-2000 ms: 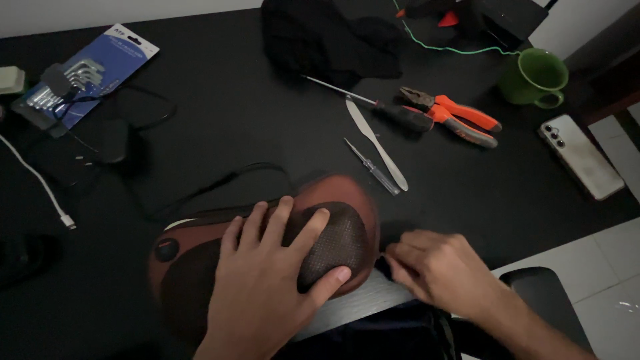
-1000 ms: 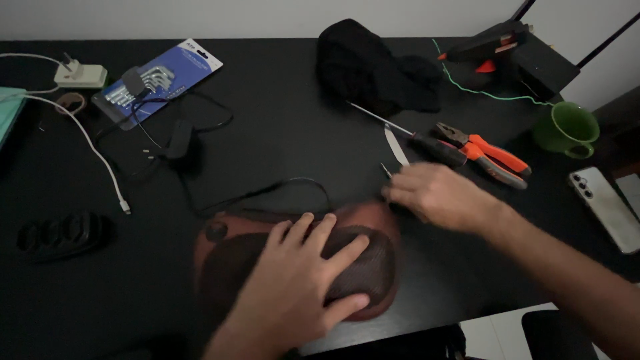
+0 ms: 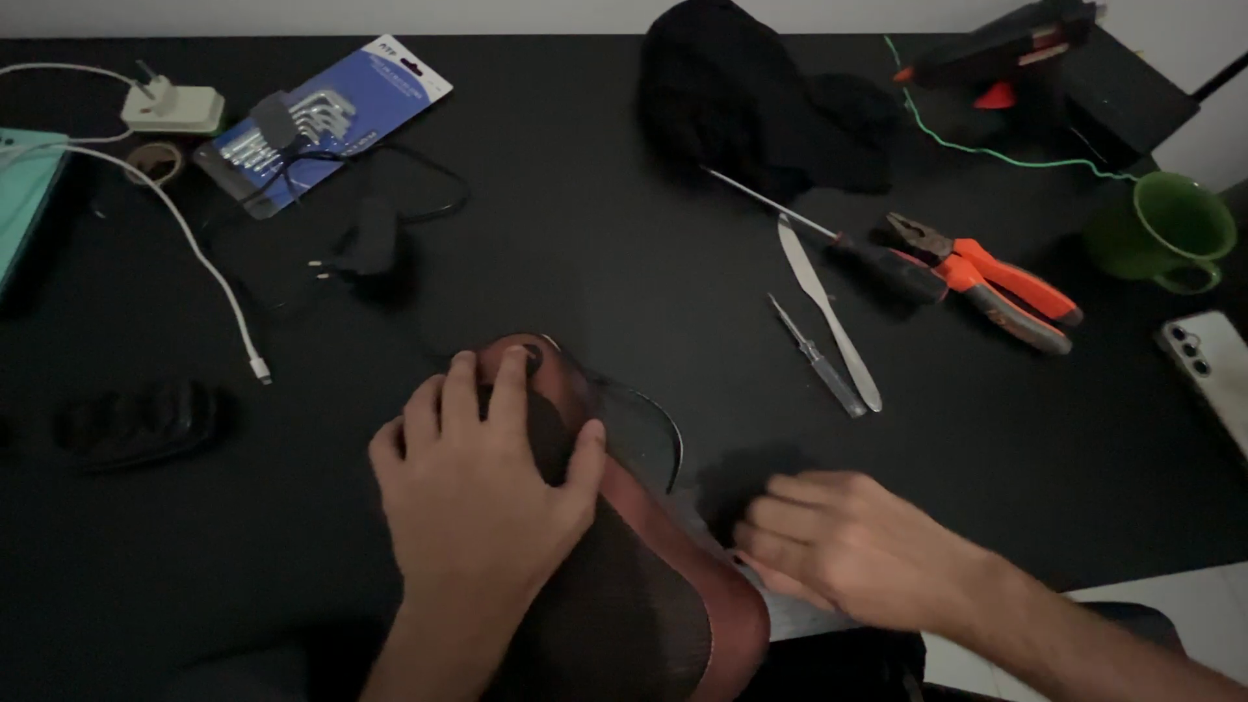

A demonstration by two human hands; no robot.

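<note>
A brown cushion-like device (image 3: 673, 526) with a dark mesh face and a round button lies at the table's front edge, turned at an angle. My left hand (image 3: 487, 468) rests spread on its upper end, pressing on it. Beside its right edge is my right hand (image 3: 829, 546), fingers curled and pinched; whether something small is between them is hidden. A thin black cord (image 3: 673, 429) curves out behind the device. Further back lie a clear-handled small screwdriver (image 3: 817, 361), a silver table knife (image 3: 829, 317), a long screwdriver (image 3: 887, 268) and orange-grey combination pliers (image 3: 1004, 288).
A black cloth (image 3: 751, 97), a glue gun (image 3: 1004, 44) and a green mug (image 3: 1170, 229) stand at the back right, a phone (image 3: 1209, 370) at the right. Leftward are a hex key pack (image 3: 375, 97), a black power adapter (image 3: 370, 239), a white cable (image 3: 210, 263) and a white plug adapter (image 3: 174, 107).
The device has been turned from lying across to slanting, with my left hand now at its button end. My right hand has moved back from near the small screwdriver to the device's right edge.
</note>
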